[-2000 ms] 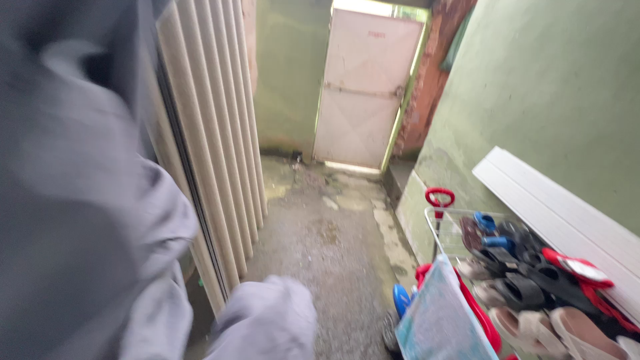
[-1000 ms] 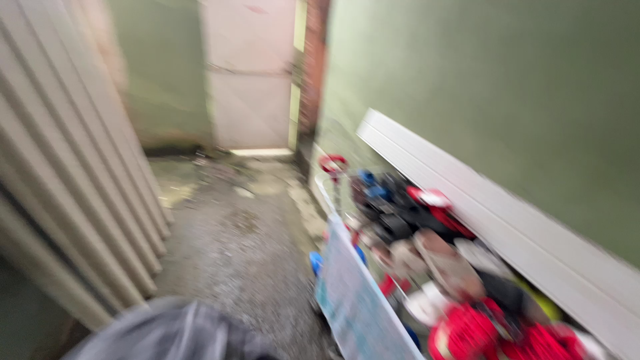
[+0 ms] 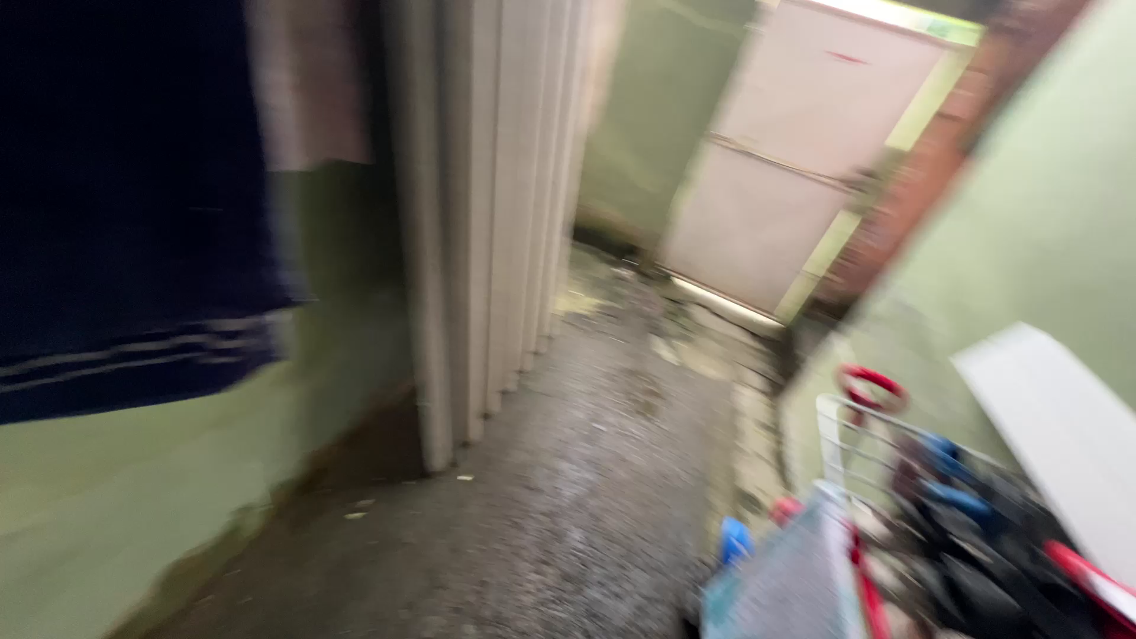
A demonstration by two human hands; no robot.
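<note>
Neither of my hands shows in the head view. A dark blue cloth with pale stripes near its lower edge hangs at the upper left, in front of a green wall. At the lower right, a white wire rack holds a pile of shoes and sandals, blurred by motion. A pale blue and grey cloth drapes over the rack's near side. Behind the rack stands a red ring-shaped handle.
A ribbed folding partition stands left of the wet concrete floor. A pale metal door closes the far end. A long white panel leans against the green right wall. A blue object lies beside the rack.
The view has swung left and tilted since one second ago. The dark blue cloth has come into view, and the grey fabric seen at the left and bottom earlier is gone from view.
</note>
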